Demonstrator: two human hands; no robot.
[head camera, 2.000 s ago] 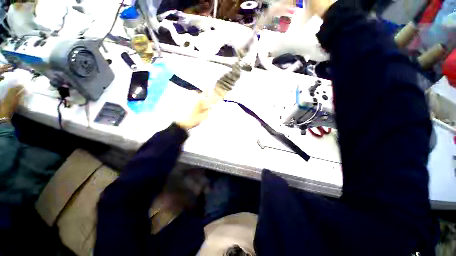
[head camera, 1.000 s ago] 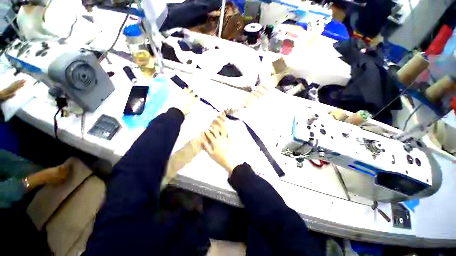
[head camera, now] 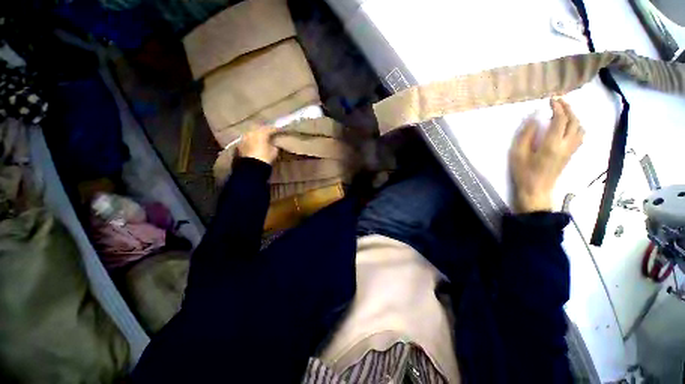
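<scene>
A long khaki waistband strip lies across the white table, its flat end over the front edge and its gathered part at the upper right. My right hand, slightly blurred, is over the table just below the strip, fingers apart and holding nothing. My left hand is at the stacked khaki panels beside my lap, its fingers closed on the edge of a khaki piece. A white strip shows among the panels. Part of that grip is hidden.
Black tape hangs in a line across the table at right. Red scissor loops are beside the machine head at the right edge. A yellow-orange box is under the panels. A bin with pink cloth is at left.
The view has swung down and left. My left hand has left the table for the panel stack. My right hand has come off the strip, which now lies alone on the table.
</scene>
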